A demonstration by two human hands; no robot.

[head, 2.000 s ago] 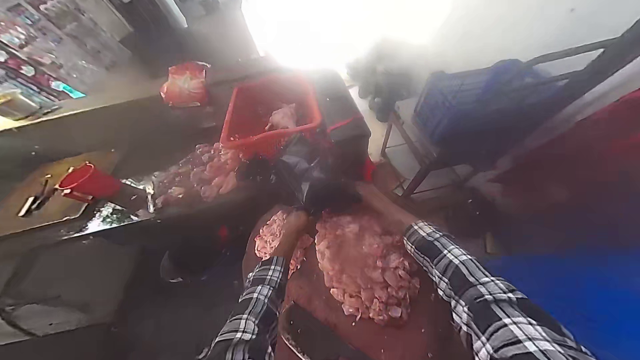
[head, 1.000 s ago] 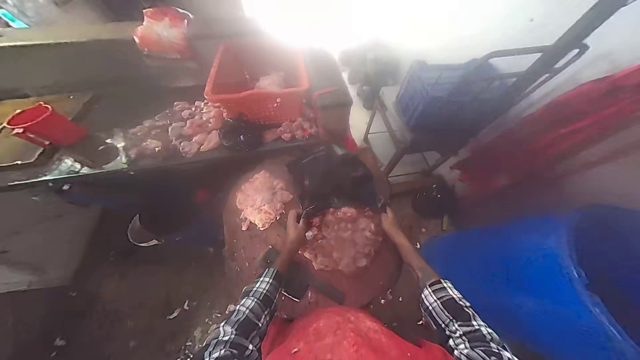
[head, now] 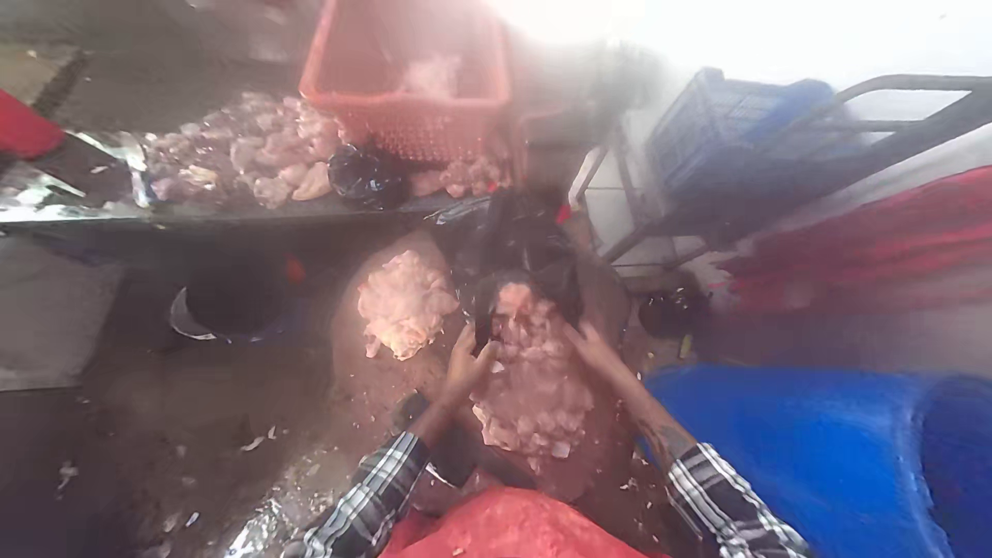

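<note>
A pile of cut raw meat [head: 539,387] lies on a round chopping block [head: 356,395] in front of me. Behind the pile a black plastic bag [head: 519,240] is spread with its mouth toward the meat, and some pieces lie at the mouth. My left hand [head: 469,360] grips the left edge of the bag beside the meat. At the right side of the pile is my right hand [head: 593,349], against the bag's right edge; whether its fingers are closed on the plastic is unclear. A smaller heap of paler meat or fat [head: 407,304] sits on the block's left part.
Beyond the block, a counter holds more meat pieces [head: 248,151], a tied black bag [head: 364,177] and a red plastic basket [head: 407,101]. A blue plastic barrel [head: 783,442] lies at the right. Behind it are a blue crate [head: 728,124] and a metal frame [head: 876,155].
The black bag, bunched between my hands above the meat at first, is now spread behind the pile. Meat pieces now lie at its mouth. The view has shifted.
</note>
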